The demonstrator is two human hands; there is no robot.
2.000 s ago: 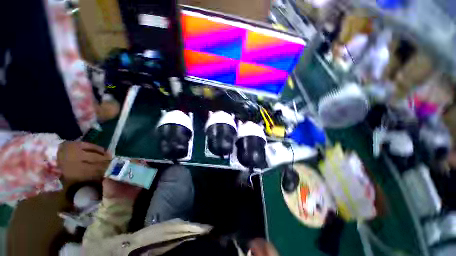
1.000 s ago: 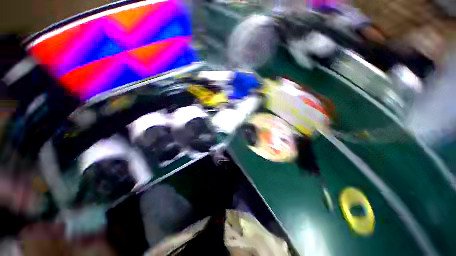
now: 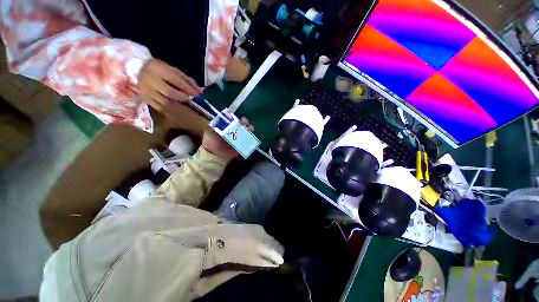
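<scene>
A small white and pale-blue pack [image 3: 239,137] is in my left hand [image 3: 220,145], whose fingers show around its sides below the other person's hand. The pack's upper-left end looks open, and a thin strip sticks out towards that person's fingers. My right hand is not in view. Three dome cameras with white housings and glossy black fronts stand in a row on the bench: the left one [image 3: 298,133], the middle one [image 3: 354,162] and the right one [image 3: 390,202].
Another person's hand [image 3: 167,86] reaches in at upper left. A monitor [image 3: 437,71] stands behind a keyboard [image 3: 337,112]. A mouse [image 3: 405,265] sits on a round pad [image 3: 434,277]. A fan [image 3: 521,215] and blue cloth [image 3: 465,223] are at right. A carton [image 3: 88,189] holds white cameras.
The view swung right, then back left, and is now sharper. The other person's fingers have moved to the pack's open end. The skin patch at the earlier bottom edge is gone.
</scene>
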